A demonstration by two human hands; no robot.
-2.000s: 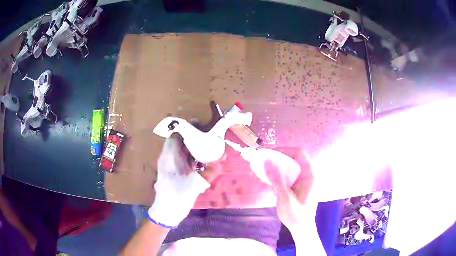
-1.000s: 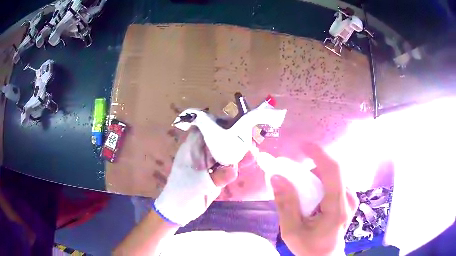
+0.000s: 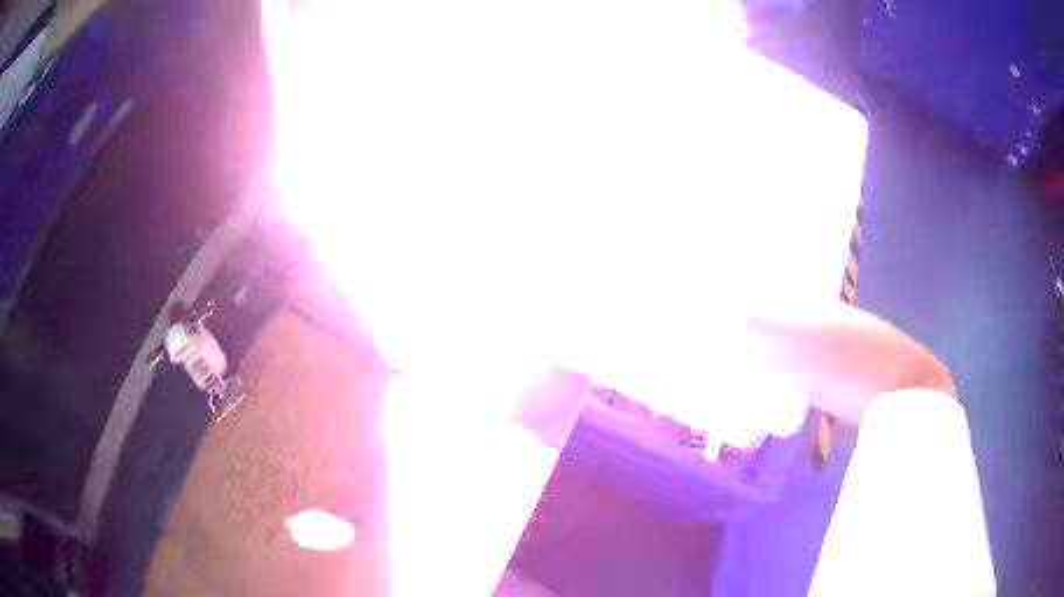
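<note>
My right hand (image 3: 846, 350) is at the right of the view, a bare wrist coming out of a white sleeve. It reaches left into a large white glare, which hides its fingers and anything they hold. My left hand is not in view. A small white oval piece (image 3: 321, 531) shows at the lower left over the brown cardboard (image 3: 251, 466); I cannot tell what it belongs to. The squeeze bottle cannot be made out.
A white unit with wire legs (image 3: 198, 353) stands on the dark bench at the left. A blue bin (image 3: 665, 461) with white and silvery parts is below the glare. The glaring white panel (image 3: 560, 187) fills the upper middle. Blue surfaces lie at the upper right.
The view has swung right. My left hand, the green item and the red packet have left the picture. My right hand has moved away to the right, into the glare.
</note>
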